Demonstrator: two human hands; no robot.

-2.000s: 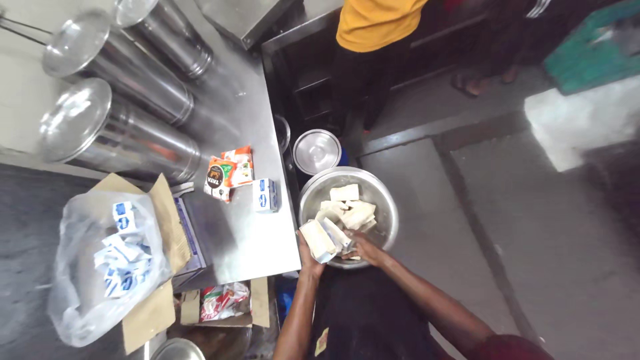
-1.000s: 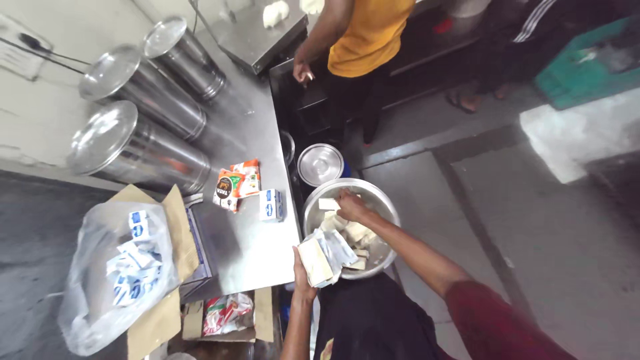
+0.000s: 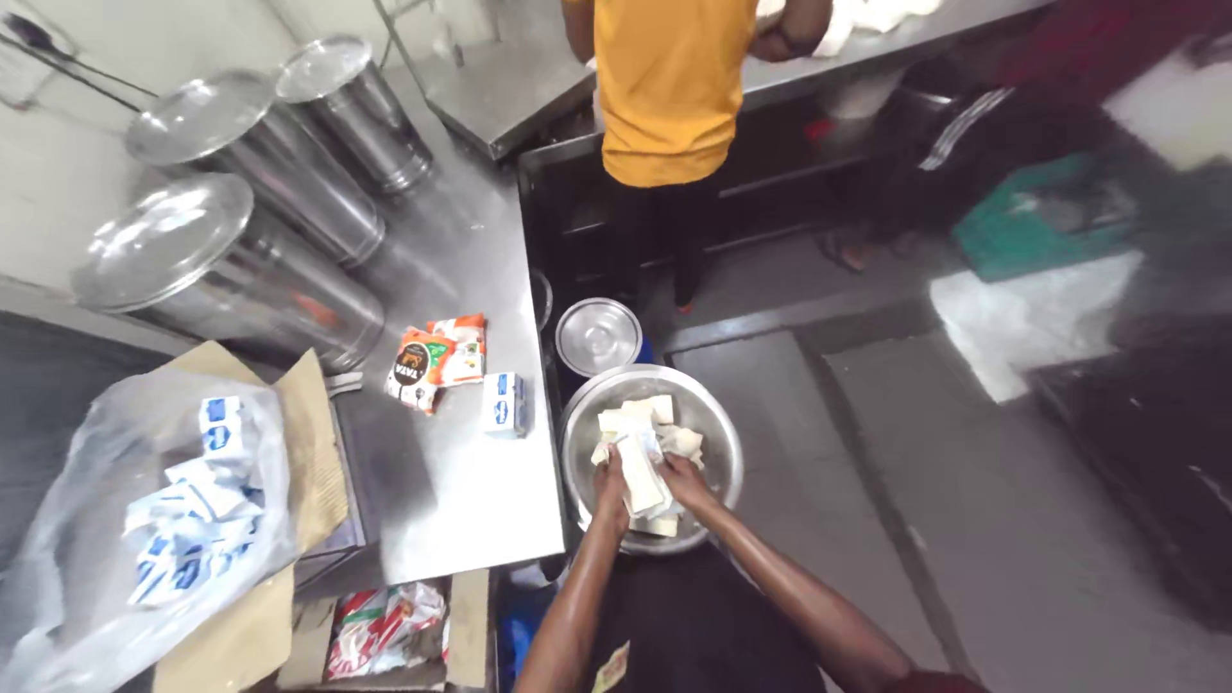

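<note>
A wide round metal bowl [image 3: 724,423] holds several pale, butter-like blocks [image 3: 658,409]. Over it, my left hand [image 3: 611,481] grips the left side of a pale block with an opened wrapper [image 3: 639,474]. My right hand [image 3: 685,481] touches the wrapper's right side, and its fingertips are partly hidden. On the steel counter [image 3: 462,500], left of the bowl, stand a white and blue carton [image 3: 504,404] and orange and white packets [image 3: 420,368].
Tall lidded steel canisters [image 3: 260,260] line the counter's back. A cardboard box [image 3: 318,452] with a plastic bag of crumpled wrappers [image 3: 197,520] is at left. A lidded pot [image 3: 599,337] sits beyond the bowl. A person in a yellow shirt [image 3: 669,87] stands ahead; a green crate [image 3: 1049,217] is at right.
My right hand has moved from the bowl's far side back to the wrapped block beside my left hand. My left hand is now over the bowl. The person in yellow has shifted toward the far counter.
</note>
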